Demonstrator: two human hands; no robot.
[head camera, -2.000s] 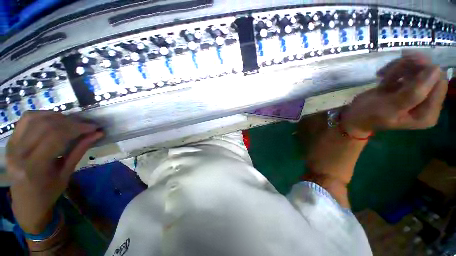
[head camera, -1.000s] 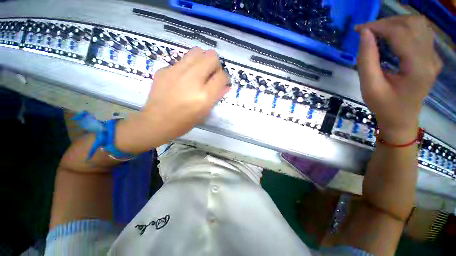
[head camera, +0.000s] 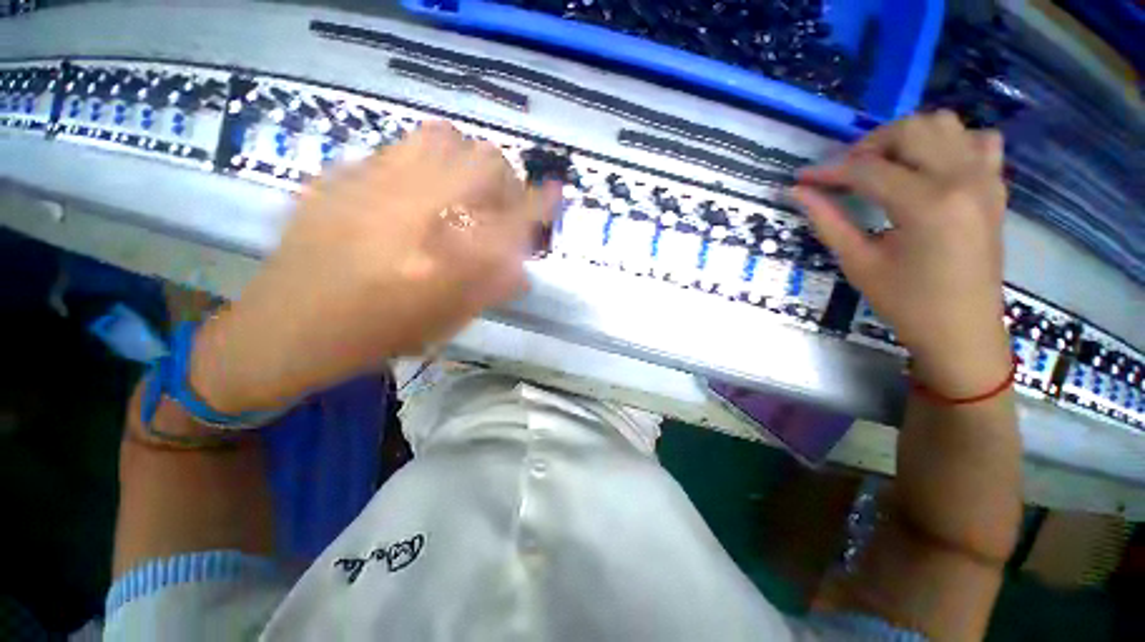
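A row of white circuit board panels (head camera: 703, 251), crowded with small black, silver and blue parts, runs across the view. My left hand (head camera: 402, 245) is blurred over the panels left of centre, its fingers bent; what they hold cannot be made out. It hides part of a panel. My right hand (head camera: 923, 220) is above the panels at the right, thumb and forefinger tips close together at the end of the black component rows (head camera: 716, 153). I cannot tell whether it pinches a part. Black divider bands (head camera: 840, 307) separate the panels.
A blue bin (head camera: 923, 57) heaped with loose black parts (head camera: 753, 38) stands beyond the rows. Clear bluish tubes (head camera: 1074, 188) lie at the right. The silver rail (head camera: 628, 307) runs along the near side. A flat purple item (head camera: 785, 420) lies at the near edge.
Since one second ago, my right hand has moved down and left from beside the bin to the black rows. My left hand has shifted slightly left. Earlier still, both hands were wide apart at the near rail.
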